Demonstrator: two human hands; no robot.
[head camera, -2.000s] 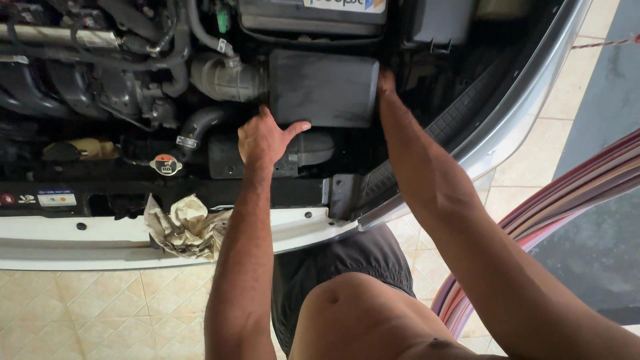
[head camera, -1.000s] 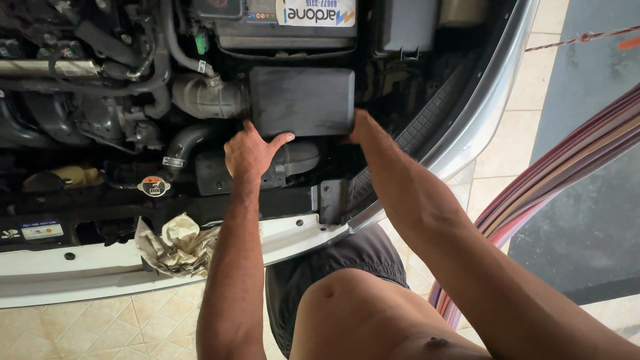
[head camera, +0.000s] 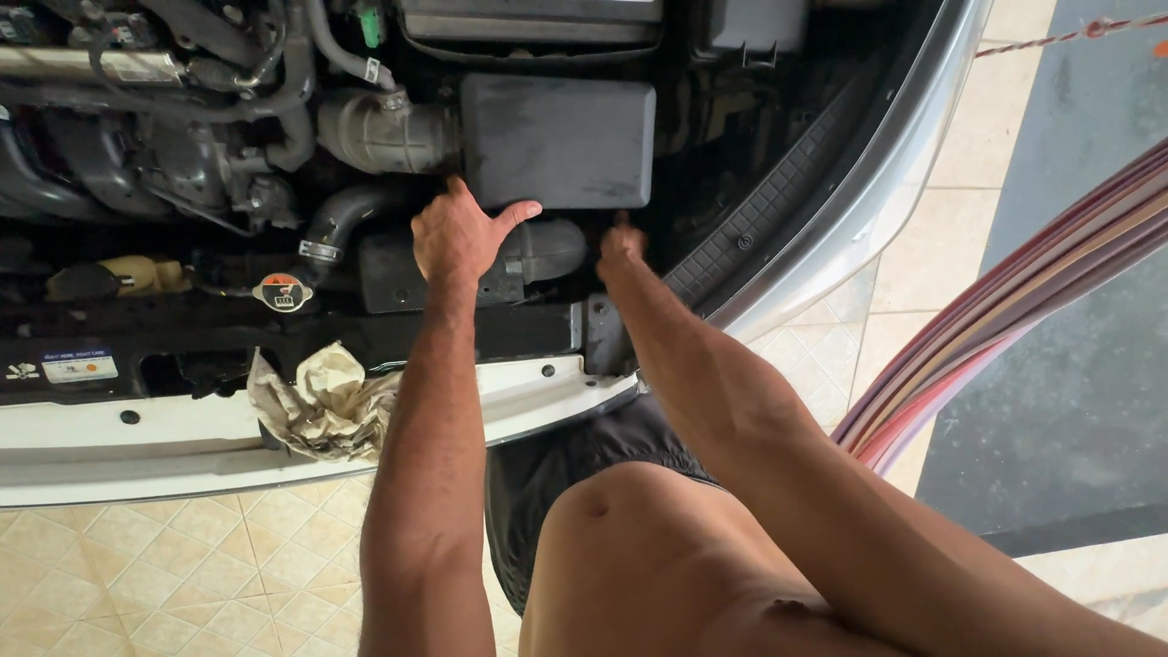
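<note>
A dark plastic air filter housing cover (head camera: 558, 141) lies in the car's engine bay, with a ribbed intake duct (head camera: 388, 132) at its left side. My left hand (head camera: 456, 233) is at the cover's lower left corner, its thumb spread along the lower edge and its fingertips hidden or in shadow. My right hand (head camera: 623, 248) is just below the lower right corner, a finger pointing up at the edge; whether it touches cannot be told. Neither hand holds a loose thing. Below the cover, between my hands, is a black intake snorkel (head camera: 552, 251).
The battery (head camera: 534, 23) stands above the cover, and a black box (head camera: 753, 27) is at the upper right. A radiator cap (head camera: 283, 292) and hose (head camera: 342, 219) lie left. Crumpled paper (head camera: 324, 401) rests on the white front edge (head camera: 520, 388). A striped fabric hangs at right (head camera: 1013, 301).
My right hand has moved from the cover's right side to below its lower right corner. My left hand remains near the lower left corner.
</note>
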